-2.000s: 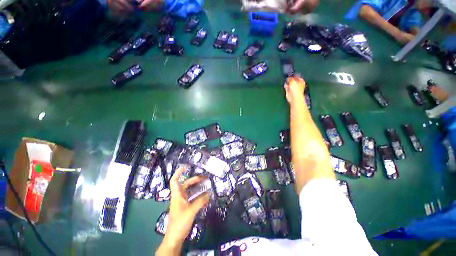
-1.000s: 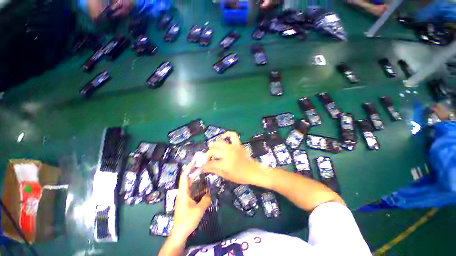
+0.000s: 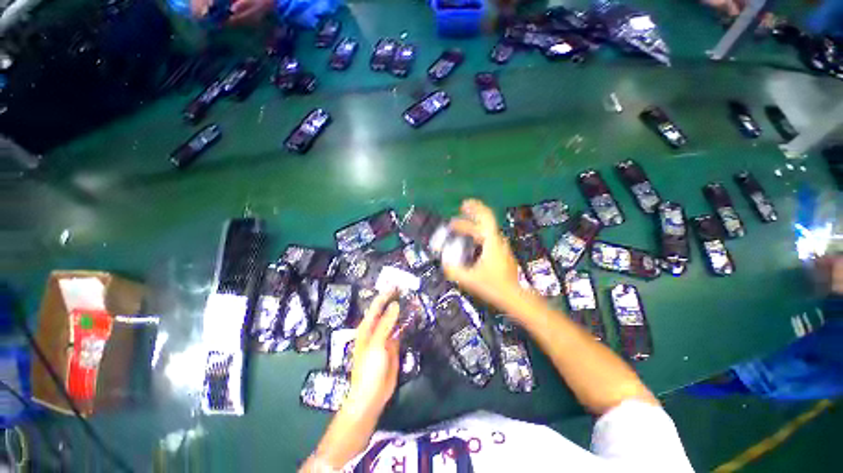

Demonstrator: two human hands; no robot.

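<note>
Part-assembled phones with open backs lie in a loose pile (image 3: 335, 303) in front of me. My right hand (image 3: 481, 259) grips a dark phone (image 3: 427, 224) just above the pile's far right side; its near end is blurred and bright. My left hand (image 3: 374, 349) is low over the middle of the pile, fingers pointing away from me. A pale blank piece (image 3: 397, 280) lies just beyond its fingertips. Dark parts show beside the left fingers, but whether the hand holds one is hidden.
An open cardboard box (image 3: 128, 356) with a red-and-white packet (image 3: 87, 356) stands far left. Black strips (image 3: 238, 268) lie on shiny clear plastic (image 3: 180, 305) beside the pile. More phones lie right and across the bench. A blue bin (image 3: 458, 17) and co-workers' hands show at the far side.
My hands have parted. My right hand has gone out and is back over the pile with a phone; one phone from mid-bench is gone. The whole view has shifted slightly.
</note>
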